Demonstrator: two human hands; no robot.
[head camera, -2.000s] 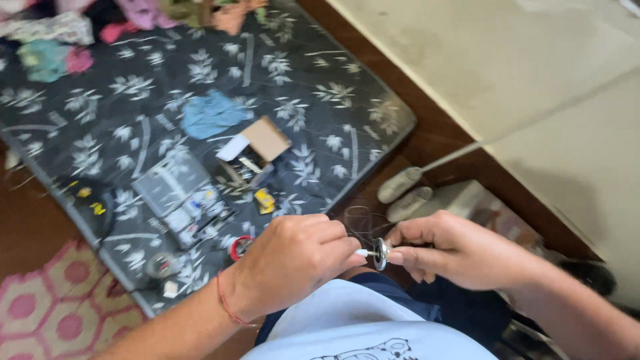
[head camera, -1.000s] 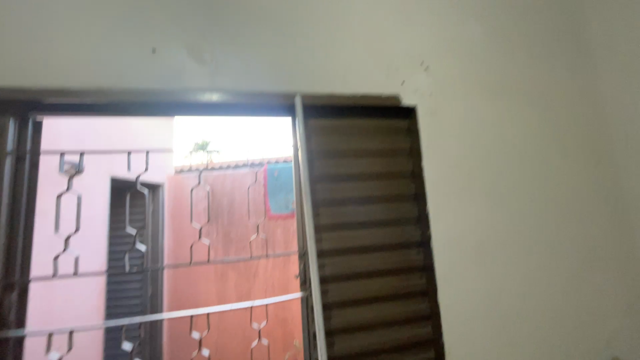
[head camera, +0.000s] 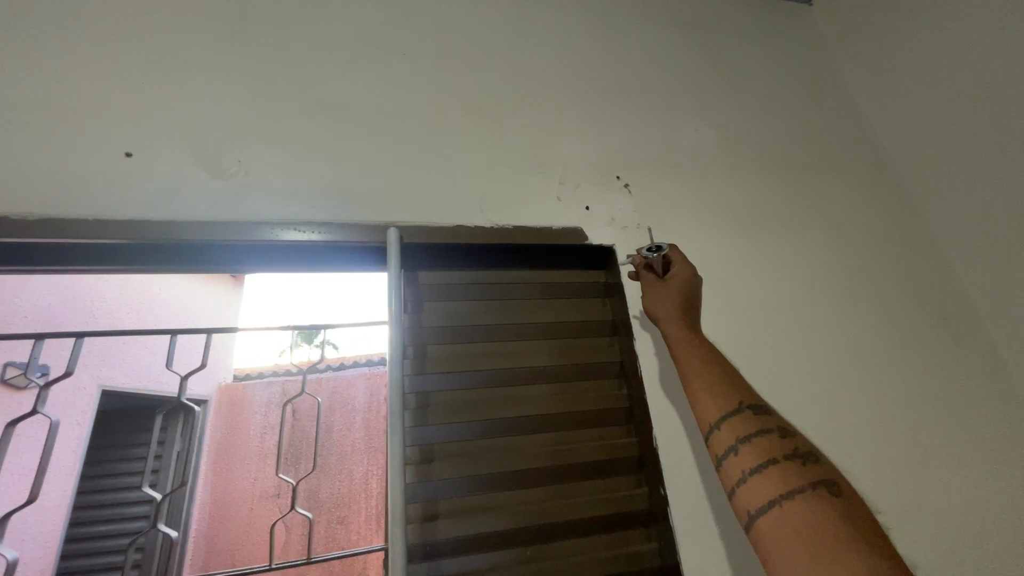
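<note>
My right hand (head camera: 672, 290) is raised at the upper right corner of the window frame, its fingers closed on a round chrome fitting (head camera: 654, 250) with a dark centre. A thin screw or pin stands up from the fitting, and a small white piece (head camera: 626, 262) pokes out left of the fingers. Just above and left of the hand, the pale wall (head camera: 480, 136) has small dark holes and scuffs. My left hand is out of view.
A dark louvred shutter (head camera: 520, 360) fills the window's right part. Beside it stands a grey vertical pole or bar (head camera: 395, 400). Metal grille bars (head camera: 280, 448) cross the opening at left, with pink and orange walls outside. The window's top frame (head camera: 320, 232) runs along the wall.
The view has swung up from the bed to the window and wall. My right hand, earlier at my lap with the round fitting, is now up by the window corner. The left hand has left the view.
</note>
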